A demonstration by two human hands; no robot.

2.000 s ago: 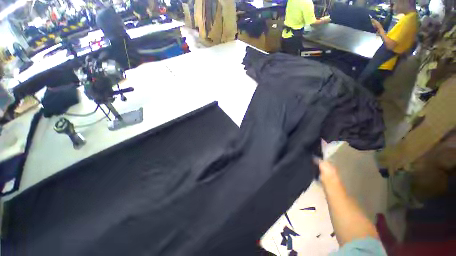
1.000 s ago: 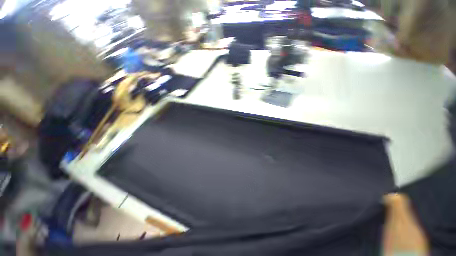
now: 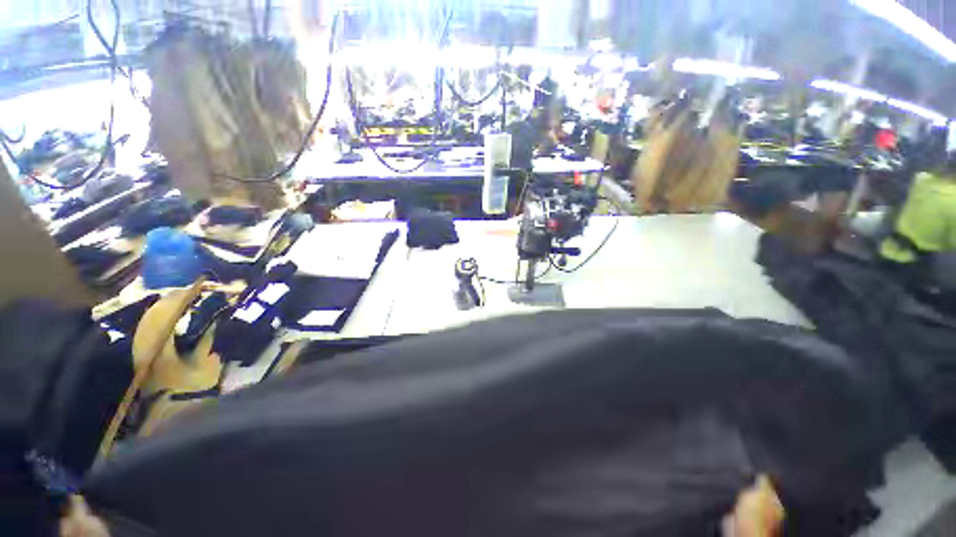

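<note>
Black fabric (image 3: 472, 420) is stretched wide across the front of the view, raised and billowing above the white table. My left hand (image 3: 82, 519) is at the lower left, cut off by the bottom edge, gripping the fabric's near edge. My right hand (image 3: 757, 510) is at the lower right, partly cut off, gripping the same fabric. The fabric hides most of the lay beneath. More black fabric lies bunched at the right (image 3: 891, 325).
A straight-knife cutting machine (image 3: 545, 236) stands on the white table (image 3: 671, 262) beyond the fabric. A silver corded fitting (image 3: 468, 283) is left of it. Tan pattern pieces (image 3: 173, 357) and dark cut pieces lie at the left. A person in yellow-green (image 3: 928, 215) is at the far right.
The view has swung back and forth and levelled. The fabric has been lifted and spread up across the view. My left hand now shows at its left end; my right hand still holds it.
</note>
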